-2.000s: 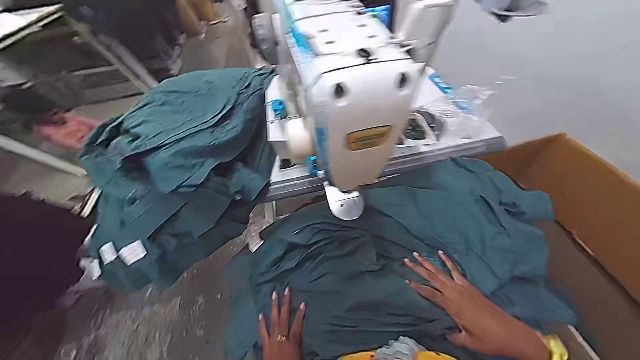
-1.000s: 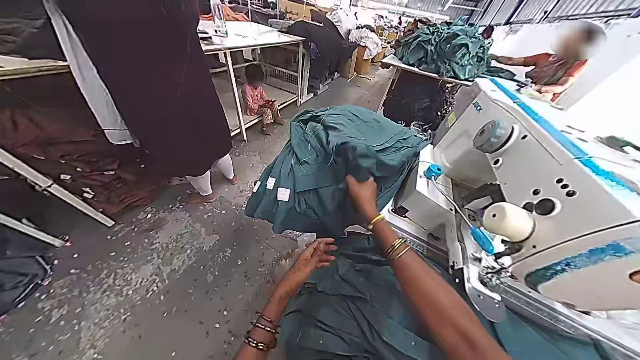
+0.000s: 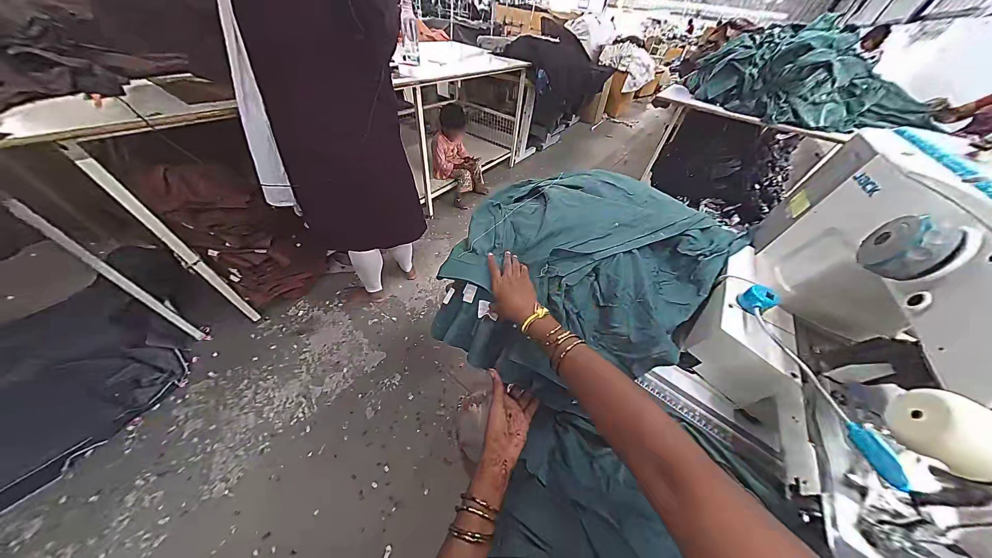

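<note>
A heap of green garments point(image 3: 604, 240) lies to the left of a white sewing machine point(image 3: 868, 232), with small white labels point(image 3: 469, 293) along its left edge. My right hand point(image 3: 513, 288) rests on the heap's left edge beside the labels, fingers spread. Just below, my left hand point(image 3: 508, 422) is at the heap's lower edge, palm turned up and fingers apart; whether its fingertips touch the cloth is hard to tell. More green fabric point(image 3: 589, 480) hangs below my hands, in front of the machine bed. My right forearm hides part of it.
A person in dark clothing point(image 3: 333, 116) stands at a table at the left. A small child point(image 3: 457, 159) sits on the shelf of a white table. Another green garment pile point(image 3: 814, 74) lies on a table at the back right. Scraps litter the floor point(image 3: 310, 403).
My right hand has moved from the heap's right part to its left edge by the labels. Two seconds ago both hands lay on the fabric before the machine. The view has swung left.
</note>
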